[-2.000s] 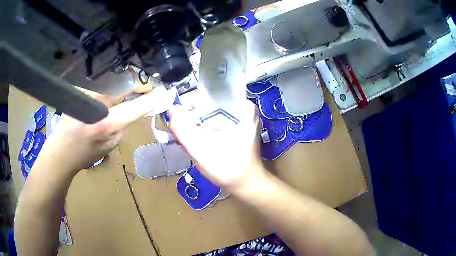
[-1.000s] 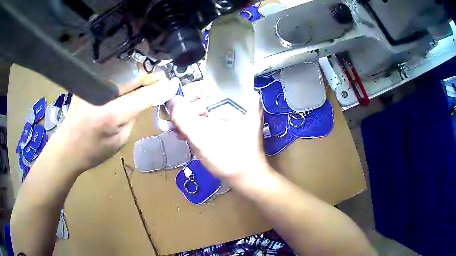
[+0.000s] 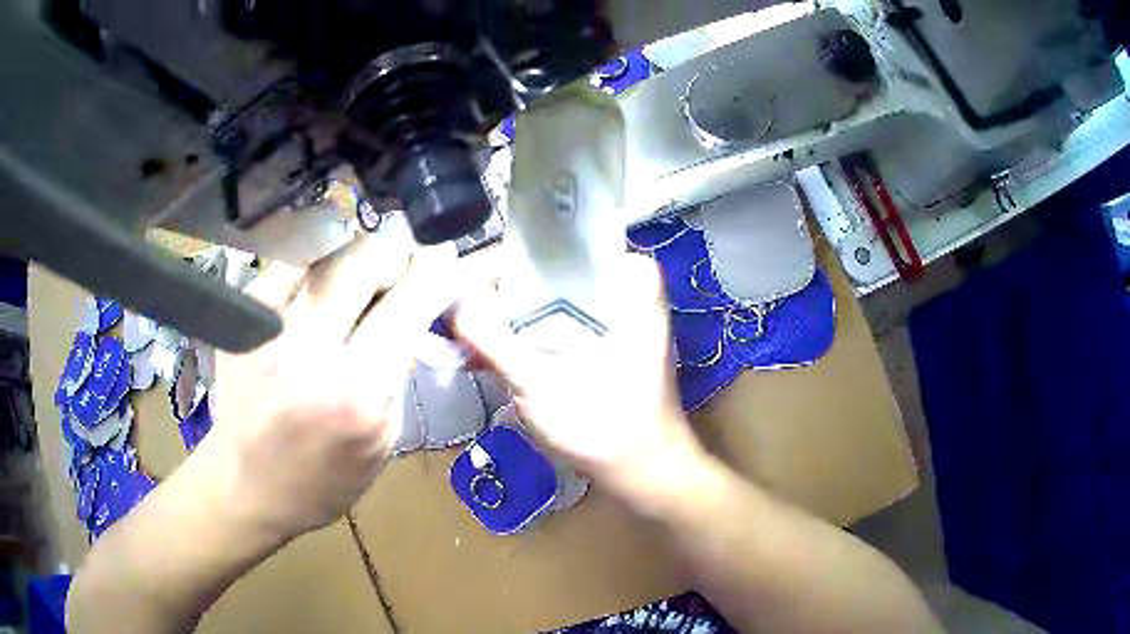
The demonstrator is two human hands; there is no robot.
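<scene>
A small overexposed workpiece [image 3: 449, 332], pale with a bit of blue, shows between my hands below the machine's dark round fitting. My left hand [image 3: 325, 384] has its fingers bent at the workpiece's left side and grips it. My right hand [image 3: 589, 372] lies at its right side, its fingertips on the piece and its back partly behind the metallic cover plate [image 3: 564, 198] with the chevron. The needle area and most of the workpiece are hidden by the fitting, my fingers and glare.
A blue panel with key ring [image 3: 504, 481] and grey panels [image 3: 449, 406] lie below my hands. More blue panels [image 3: 793, 328] and a grey panel [image 3: 758, 242] lie right. Small printed blue pieces [image 3: 99, 384] are heaped far left. A red-handled tool [image 3: 882, 217] rests on the machine base.
My left hand has moved right and down, closer to my right hand, with its fingers now bent. It now covers part of the grey panels. The view has shifted slightly.
</scene>
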